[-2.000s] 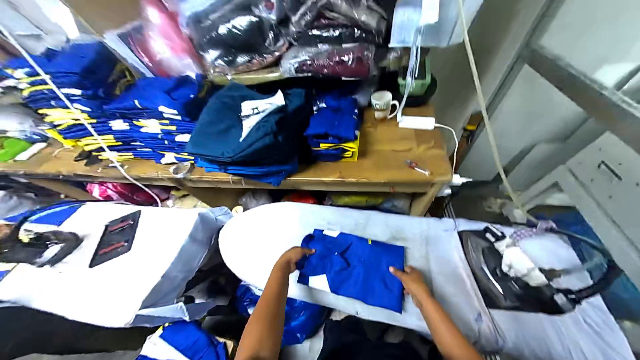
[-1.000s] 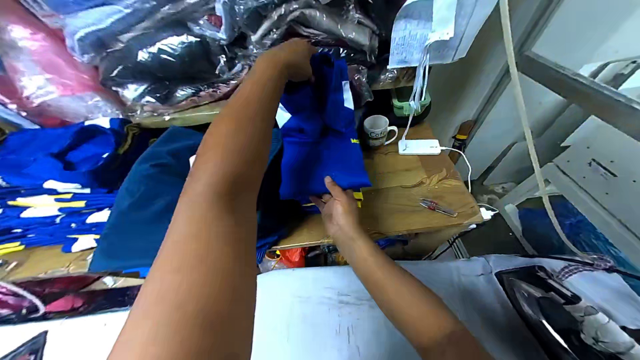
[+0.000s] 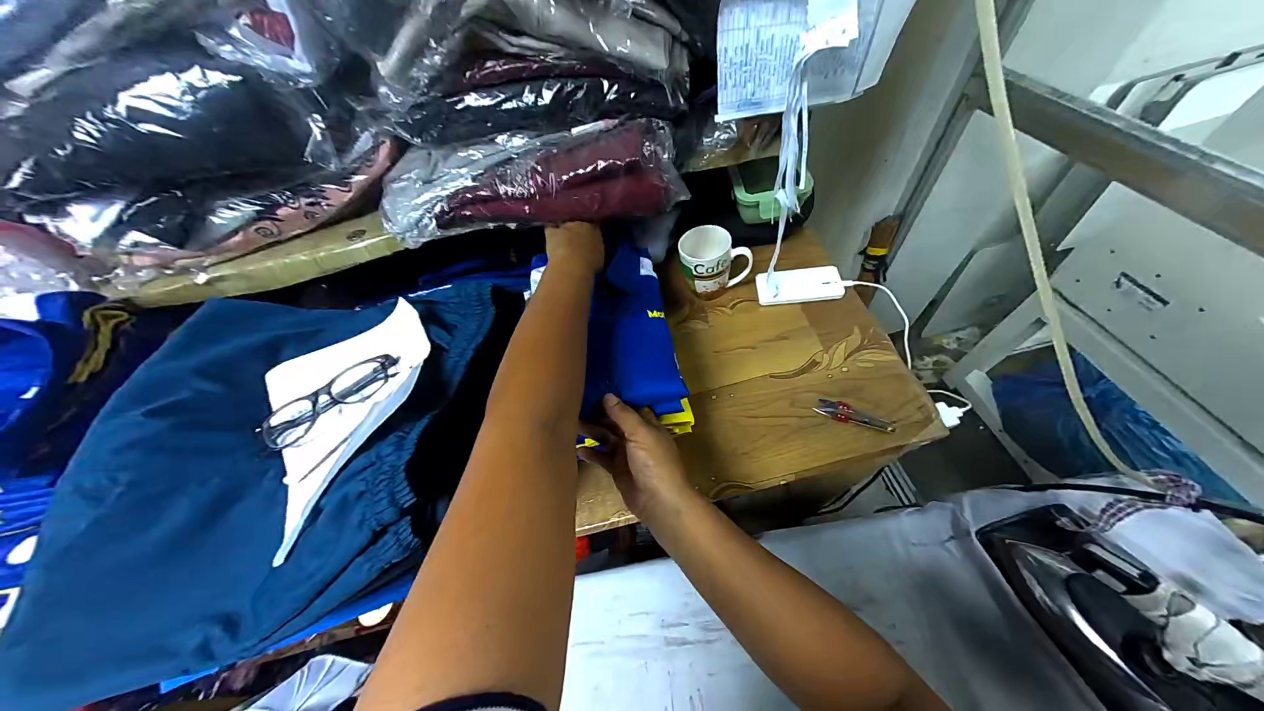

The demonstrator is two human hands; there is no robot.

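Observation:
A folded blue garment [image 3: 637,336] with small yellow lettering lies on a stack of blue and yellow garments on the wooden table. My left hand [image 3: 576,247] reaches to its far end, beneath a plastic-wrapped maroon garment [image 3: 563,183]; the fingers are hidden there. At the near edge of the stack is my right hand [image 3: 637,454], fingers against the front of the blue cloth and partly out of sight under it. Left of my forearm lies a pile of dark teal garments [image 3: 197,444], with a white paper [image 3: 346,395] and eyeglasses [image 3: 331,400] on top.
The wooden table [image 3: 770,425] holds a mug [image 3: 711,259], a white power strip or adapter [image 3: 802,285] and a small red-handled tool [image 3: 854,415]. Bagged garments [image 3: 178,118] fill the shelf above. An iron [image 3: 1106,612] rests on the cloth-covered ironing board [image 3: 829,592]. A cord hangs at the right.
The folded blue garment was on the ironing board, then held over the stack, and now lies on it. The left hand has gone under the bagged garment. The view has moved in closer.

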